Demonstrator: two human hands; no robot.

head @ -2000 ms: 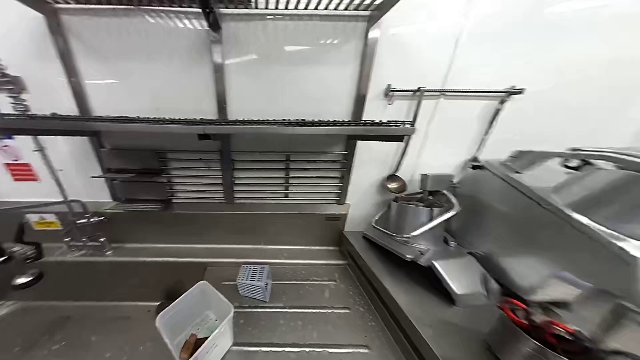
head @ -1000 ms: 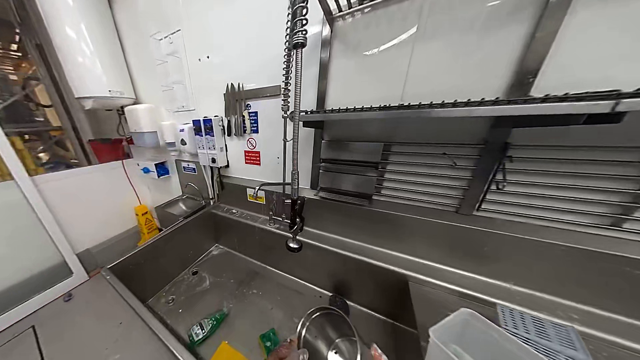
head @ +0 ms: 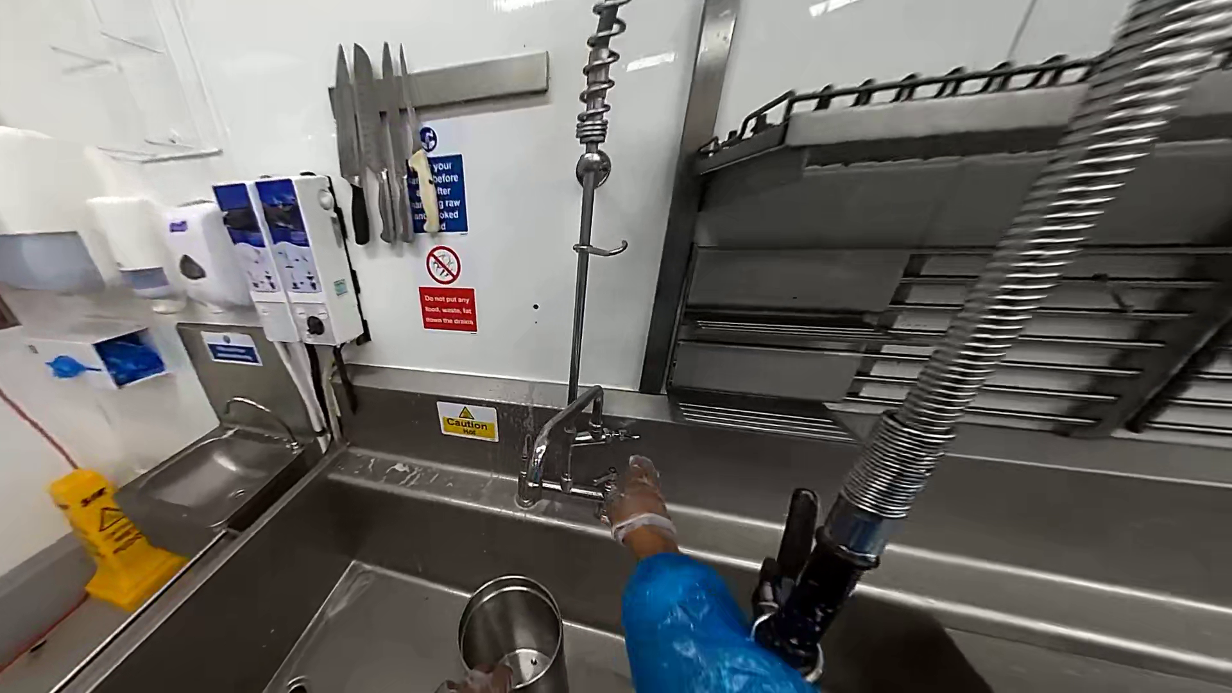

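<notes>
A deep round stainless steel pot (head: 512,630) stands tilted in the large steel sink (head: 385,597). My left hand (head: 481,681), in a clear glove, is at the bottom edge with its fingers on the pot's near rim; most of it is out of frame. My right hand (head: 640,500), also in a clear glove below a blue plastic sleeve (head: 693,626), reaches the handle of the wall-side mixer tap (head: 563,462). Its fingertips are partly hidden, so their grip is unclear. The black pre-rinse spray handle (head: 813,597) hangs from a ribbed metal hose (head: 1020,279), right of the sleeve.
Knives (head: 371,144) hang on a magnetic rack (head: 481,79) above. A small hand basin (head: 217,472) and a yellow caution sign (head: 111,539) stand left. Dispensers (head: 289,260) line the wall. A steel shelf (head: 943,115) juts out at the upper right, beside the hose.
The view has swung left and moved nearer the tap. My right hand has left the pot's side and moved up to the tap. The left hand remains at the pot.
</notes>
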